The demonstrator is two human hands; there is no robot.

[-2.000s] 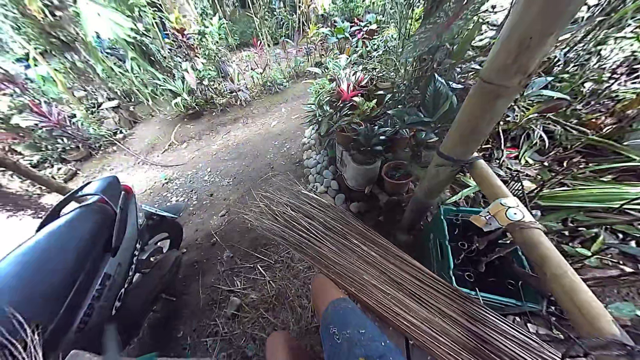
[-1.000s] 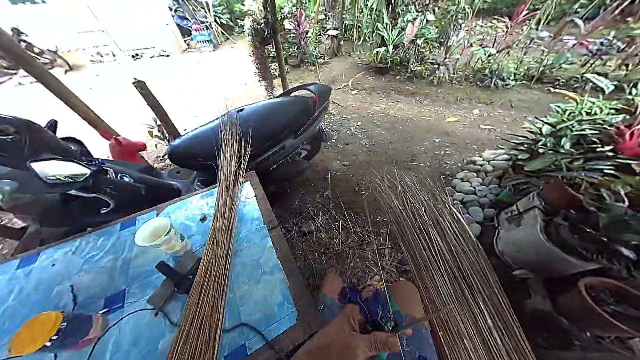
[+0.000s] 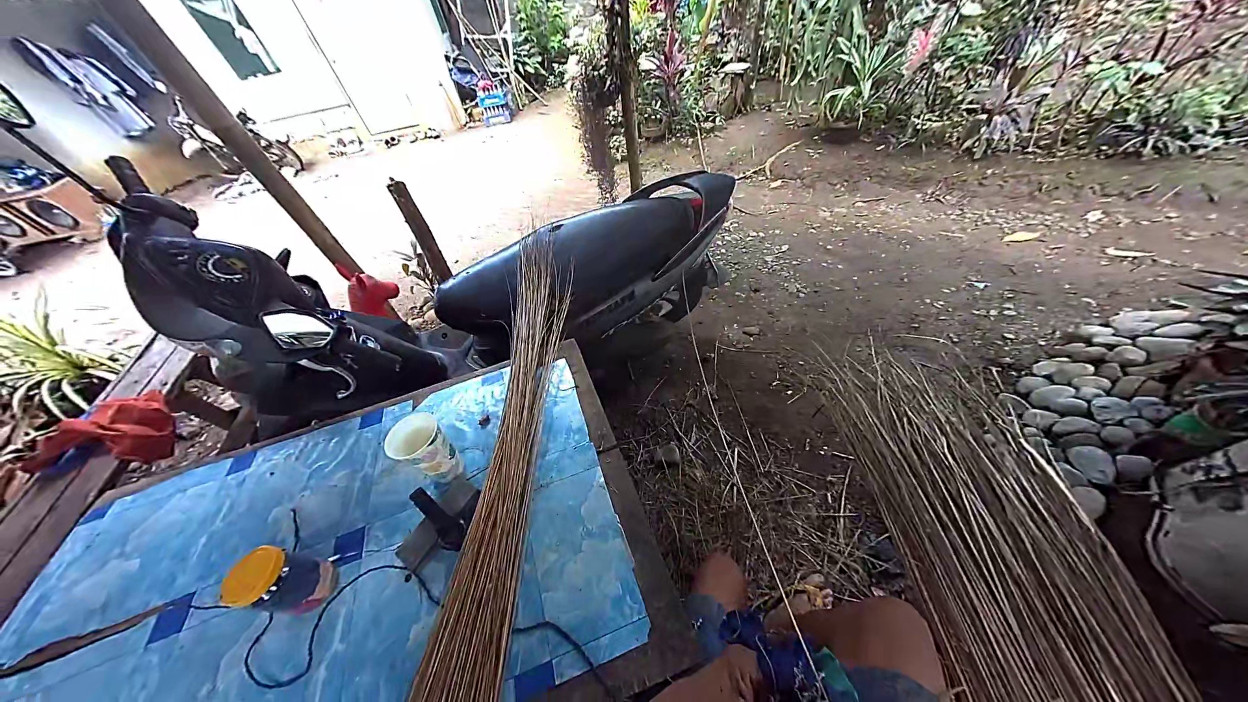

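Observation:
At the bottom edge, part of my left hand [image 3: 720, 680] shows beside dark blue cloth [image 3: 780, 663] between my knees; its fingers are unclear. My right hand cannot be made out. One long thin stick [image 3: 746, 492] rises from my lap over the ground. A bundle of thin brown sticks [image 3: 502, 517] lies across the table, its fine ends reaching the motorcycle seat. Another, wider stick bundle [image 3: 1004, 526] is at my right, its tips spread. A white patterned cup [image 3: 421, 446] and a jar with a yellow lid [image 3: 255, 577] are on the blue-covered table [image 3: 575, 526].
A black motorcycle [image 3: 604, 258] stands beyond the table. A dark cord [image 3: 283, 680] curls over the tabletop, near a dark clamp-like object [image 3: 444, 522]. Loose sticks litter the ground [image 3: 721, 468]. Rounded stones [image 3: 1092, 409] edge the plants. A red cloth [image 3: 127, 429] hangs over a wooden bench.
The view has swung left, bringing the table and motorcycle into sight. My left hand, plainer one second ago, is now mostly below the frame. The single thin stick now shows clearly above my lap.

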